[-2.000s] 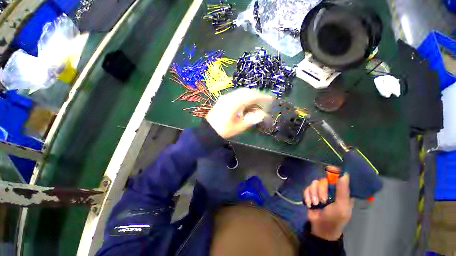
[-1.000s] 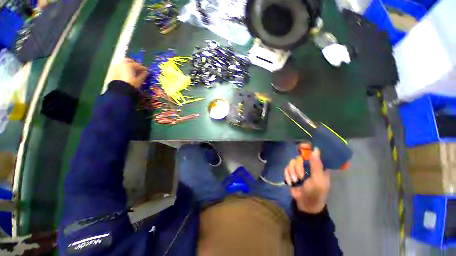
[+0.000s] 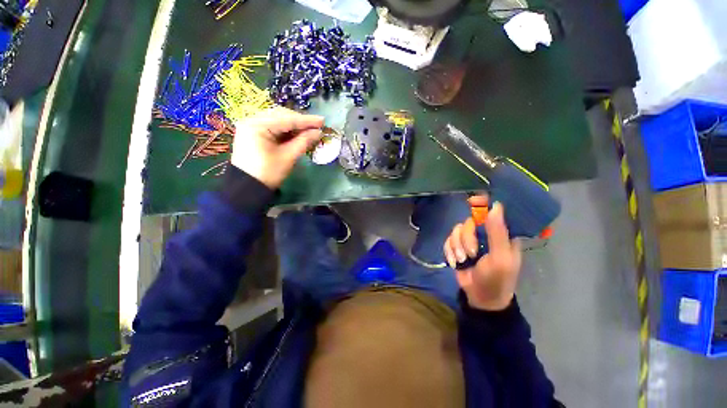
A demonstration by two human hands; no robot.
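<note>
My left hand (image 3: 275, 145) is over the bench's near part, thumb and forefinger pinched beside the small round tin (image 3: 326, 149); whether a thin wire is between the fingertips is too small to tell. The dark jig (image 3: 375, 143) with holes stands just right of the tin. My right hand (image 3: 488, 259) grips the soldering gun (image 3: 520, 198) by its orange trigger, its metal nose pointing up-left towards the jig. Blue lead wires (image 3: 190, 94), yellow lead wires (image 3: 241, 89) and red-brown lead wires (image 3: 209, 142) lie left. The silver-and-black component heap (image 3: 319, 64) lies beyond the jig.
A brown disc (image 3: 439, 83) lies beyond the jig. A white base (image 3: 408, 40) stands under a black ring (image 3: 422, 6), cut off at the top. White tissue (image 3: 528, 30) lies far right. A conveyor (image 3: 88, 159) runs left; blue bins (image 3: 692, 307) stand right.
My left hand has moved right from the blue wires to the tin. My right hand still holds the soldering gun near the bench edge. The view has shifted.
</note>
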